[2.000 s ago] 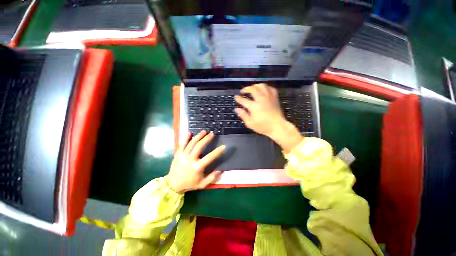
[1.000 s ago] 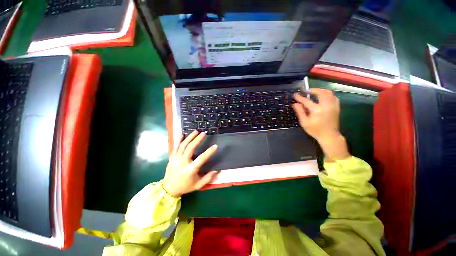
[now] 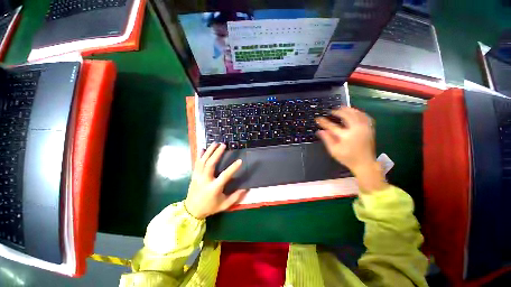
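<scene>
An open dark grey laptop sits in front of me on a white liner over a red pad. Its screen shows a keyboard test window with many green keys beside a camera picture. My left hand rests, fingers spread, on the left palm rest and the lower left edge of the keyboard. It holds nothing. My right hand is slightly blurred over the right side of the keyboard, fingers bent and apart, with nothing seen in it. It hides part of the number pad. The touchpad is uncovered.
Another laptop on a thick red pad stands at the left, and one beside a red pad at the right. More laptops stand behind. A small white square lies right of the laptop on the green bench.
My right hand has moved from mid-keyboard to its right side, now slightly lower than a second ago. The test window's keys have turned green. My left hand has stayed in nearly the same place.
</scene>
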